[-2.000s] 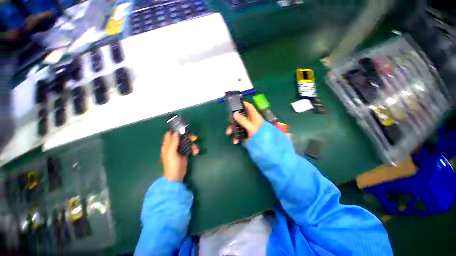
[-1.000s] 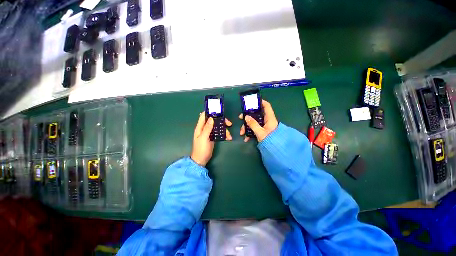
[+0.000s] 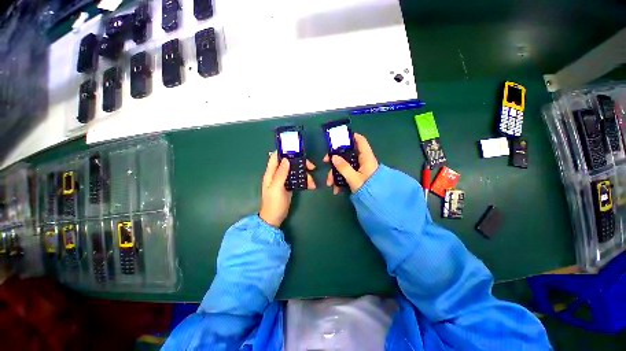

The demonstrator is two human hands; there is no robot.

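Observation:
My left hand [image 3: 276, 190] holds a black keypad phone [image 3: 291, 148] upright, thumb on its keys. Its small screen is lit white-blue. My right hand [image 3: 359, 164] holds a second black keypad phone [image 3: 339, 142], tilted slightly, its screen also lit, thumb near the top of its keypad. The two phones are side by side with a narrow gap, above the green mat [image 3: 226, 240] just below the white board's edge. Fingers behind each phone are partly hidden.
Left: clear blister trays [image 3: 152, 226] with black and yellow-framed phones. Back: white board [image 3: 295, 75] with rows of black phones [image 3: 171, 63] and a blue pen [image 3: 388, 108]. Right: green battery [image 3: 426, 127], red marker [image 3: 426, 180], orange-red battery [image 3: 447, 181], yellow phone [image 3: 511, 110], another tray [image 3: 581, 240].
Two seconds ago the hands were farther apart with the phones tilted. They have come together, and both screens now show lit. Since one second ago there is only a slight view shift.

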